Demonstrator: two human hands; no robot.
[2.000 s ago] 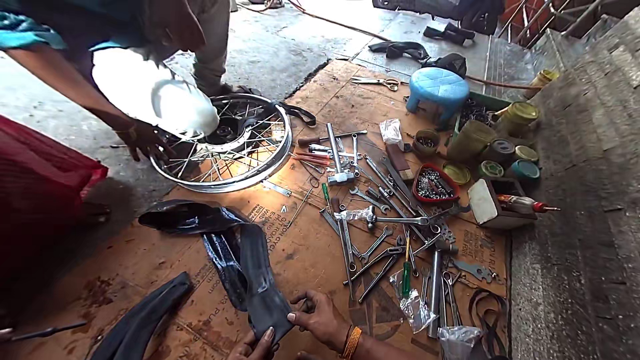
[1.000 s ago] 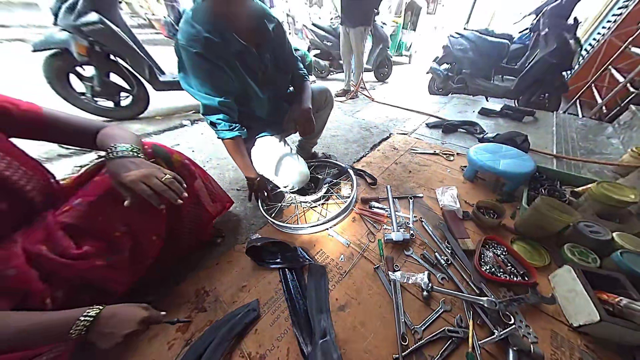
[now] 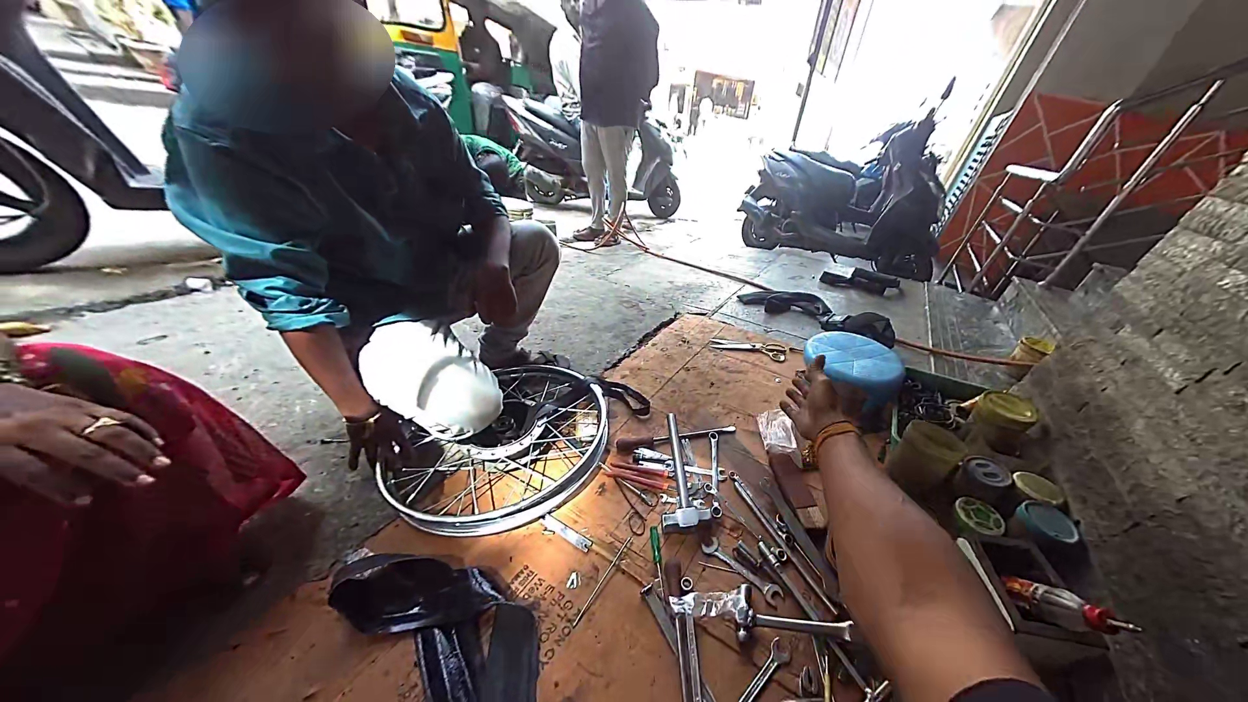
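Observation:
My right hand (image 3: 821, 402) reaches out with its fingers apart, palm up or sideways, at the near left side of a round blue stool (image 3: 858, 363); whether it touches the stool I cannot tell. My left hand is out of view. A black rubber inner tube (image 3: 448, 604) lies folded on the brown board at the lower middle. Spanners (image 3: 739, 573), a hammer-like steel tool (image 3: 686, 512) and screwdrivers lie beside my forearm. A spoked wheel rim (image 3: 492, 453) rests at the board's far left, with a crouching person's hand (image 3: 375, 439) at its edge.
Scissors (image 3: 751, 348) lie near the stool. Lidded tubs (image 3: 1004, 414) and a tray with a red-handled tool (image 3: 1058, 603) stand at right, by a stone step. Another person's hand (image 3: 83, 448) rests at left. An orange hose (image 3: 682, 263) crosses the ground behind; scooters are parked beyond.
My right hand has left the inner tube, which both hands held two seconds ago, and now reaches toward the blue stool. The view has tilted up toward the street.

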